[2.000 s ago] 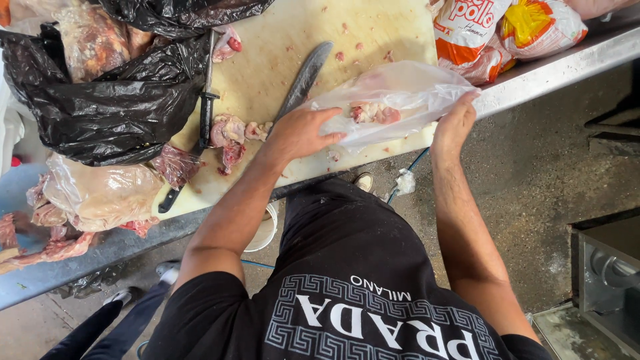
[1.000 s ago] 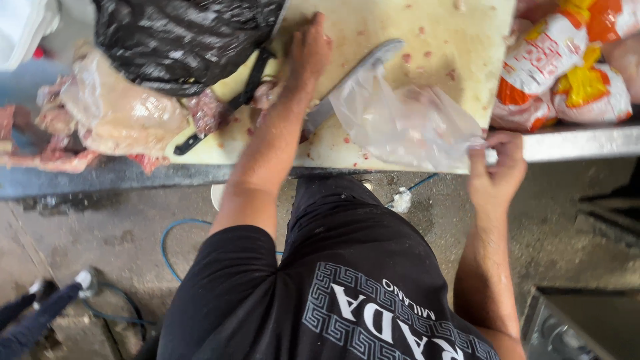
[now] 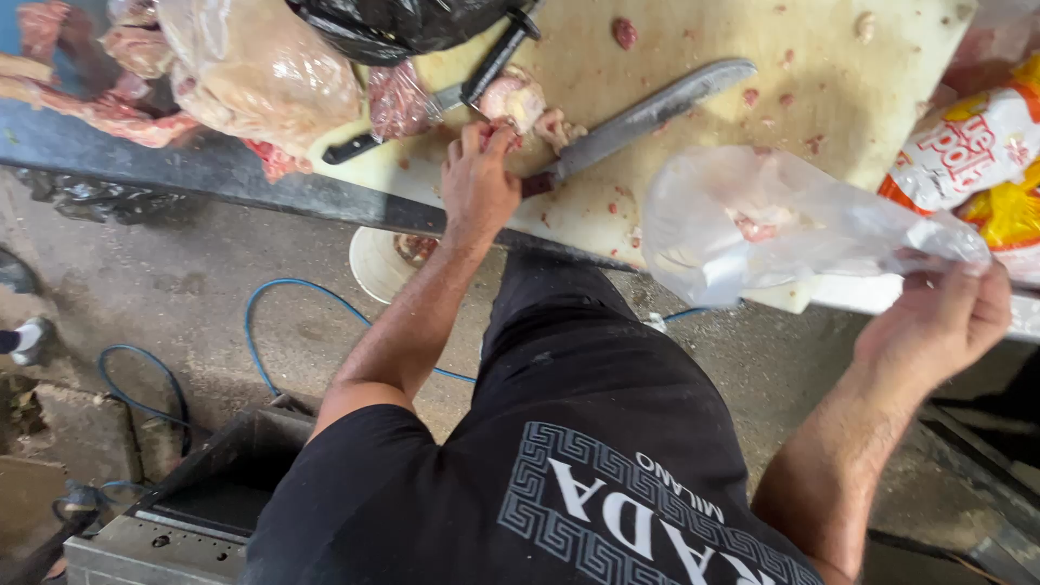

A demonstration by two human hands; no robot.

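My left hand (image 3: 479, 175) has its fingertips on a small piece of raw meat (image 3: 502, 134) at the near edge of the cutting board (image 3: 699, 32). Pale, fatty pieces of raw meat (image 3: 513, 99) lie just beyond it. A large knife (image 3: 658, 110) with a long, broad blade rests right of that hand, its handle close to the fingers. At the right, my right hand (image 3: 946, 313) pinches the gathered end of a clear plastic bag (image 3: 707, 219). Some raw meat shows through the bag, which hangs over the board's near edge.
Black-handled knives (image 3: 353, 149) (image 3: 500, 57), a bag of pale meat (image 3: 260, 69) and a black plastic bag (image 3: 406, 24) are at the left. Printed chicken packages (image 3: 967, 146) lie at the right. Below are a white bucket (image 3: 374, 264) and a blue hose (image 3: 260, 301) on the floor.
My left hand has left the clear bag, reached across the board to the left, and now touches the small meat piece near the edge. My right hand still holds the bag.
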